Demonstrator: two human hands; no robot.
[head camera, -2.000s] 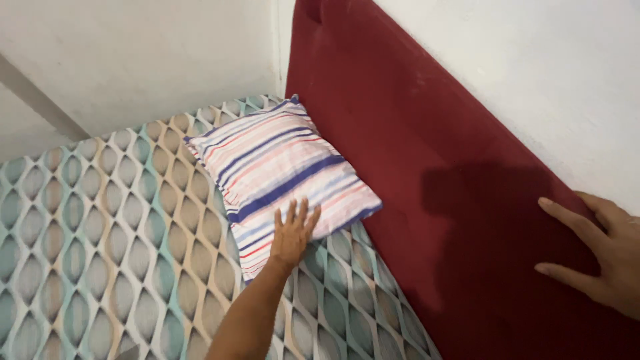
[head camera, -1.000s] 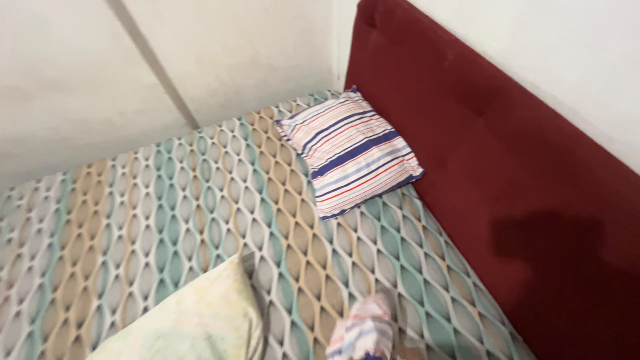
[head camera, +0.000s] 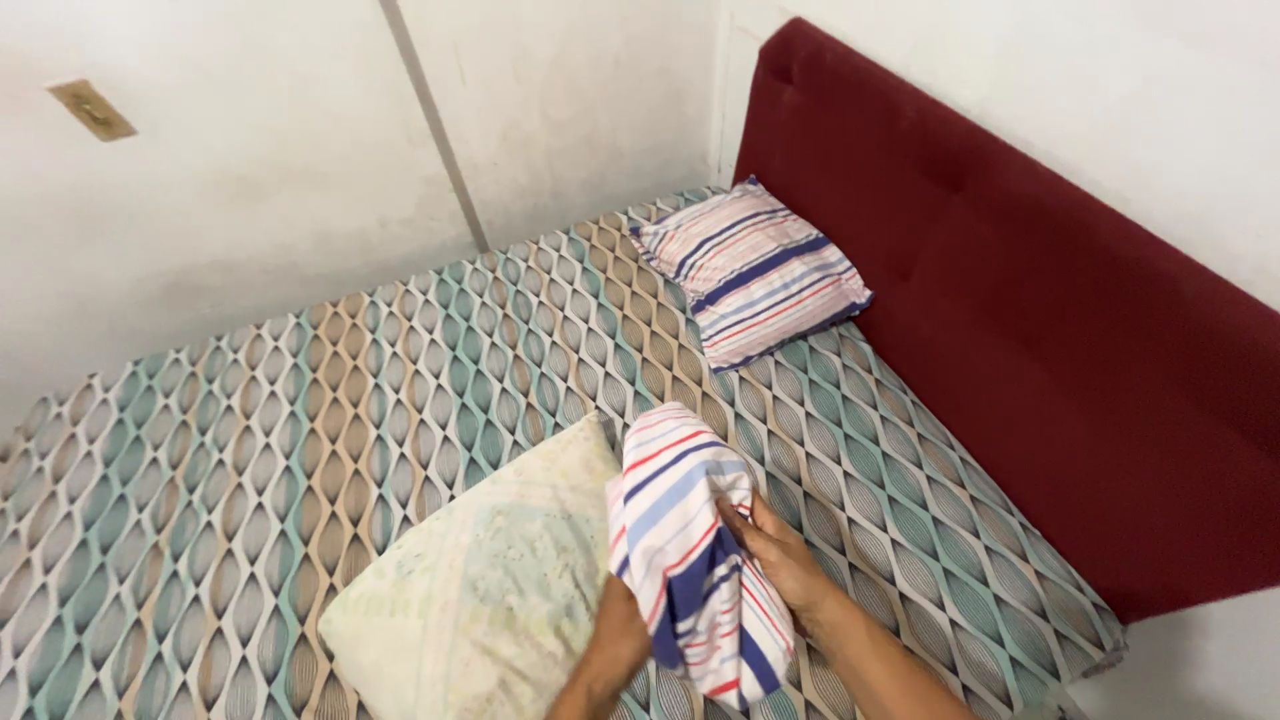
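Observation:
A bunched striped cloth, apparently a pillowcase (head camera: 690, 540), is held up between my two hands above the bed. My right hand (head camera: 770, 555) grips its right side, fingers partly in the folds. My left hand (head camera: 622, 630) is at its lower left, the fingers hidden behind the fabric. Just left of the cloth, a pale yellow-green pillow (head camera: 480, 590) with a faded pattern lies on the patterned bedsheet (head camera: 400, 420). Farther off, a pillow in a striped cover (head camera: 765, 270) rests in the bed's far corner, beside the headboard.
A dark red upholstered headboard (head camera: 1000, 330) runs along the right side of the bed. White walls (head camera: 580, 110) meet at the far corner, and a brownish plate (head camera: 92, 110) is fixed to the left wall.
My right hand, earlier at the headboard's edge, and my left, earlier at the striped pillow, are now both at the striped cloth. The view has shifted, showing more of the bed.

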